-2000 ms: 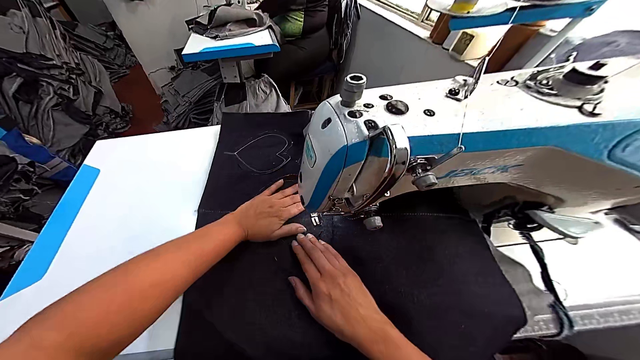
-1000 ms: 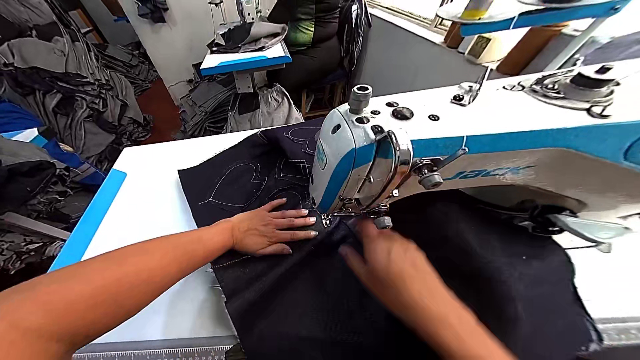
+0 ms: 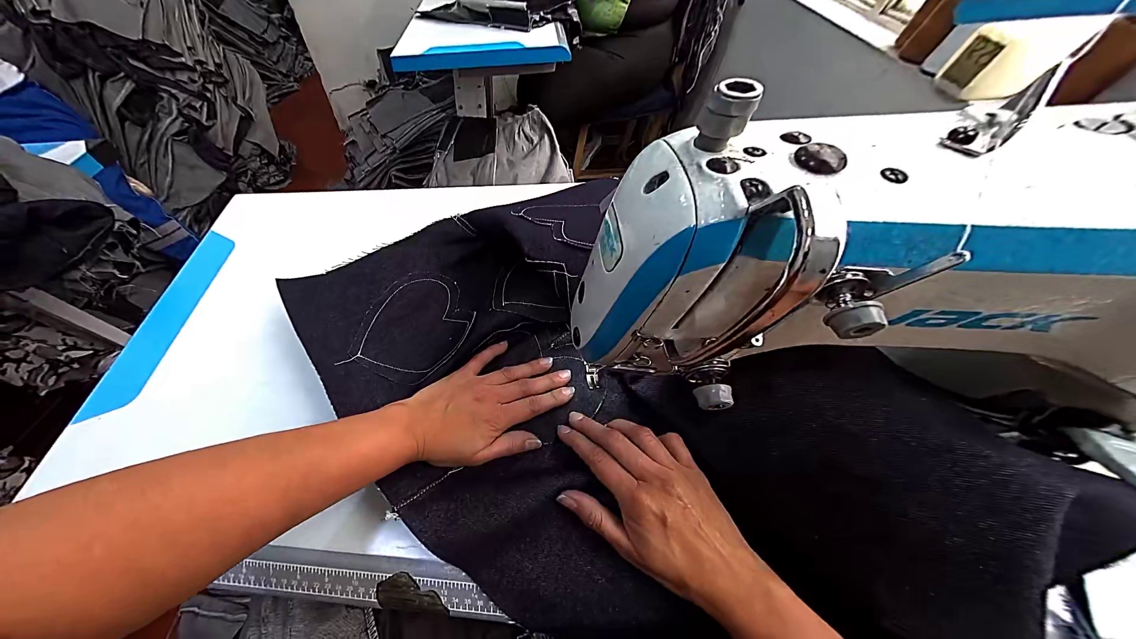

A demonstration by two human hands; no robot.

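Note:
Dark denim fabric point(image 3: 887, 461) lies under the head of a Jack sewing machine point(image 3: 674, 240), with stitched outlines in pale thread, one a heart shape, on its left part. My left hand point(image 3: 488, 408) rests flat on the fabric, fingers apart, just left of the presser foot point(image 3: 592, 376). Close in front of the foot, my right hand point(image 3: 648, 497) presses flat on the same fabric, fingertips near those of the left. Neither hand grips anything. The needle tip is too small to make out.
The white table point(image 3: 257, 240) has a blue edge strip and a ruler point(image 3: 311, 579) along its front. Piles of dark garments point(image 3: 204, 80) lie at the left. Behind, a second sewing table point(image 3: 479, 53) stands beside a seated person, with stacked cloth under it.
The fabric has turned and shifted under the machine, bringing more stitched outlines into view. My right hand, blurred near the needle a second ago, now lies flat nearer to me.

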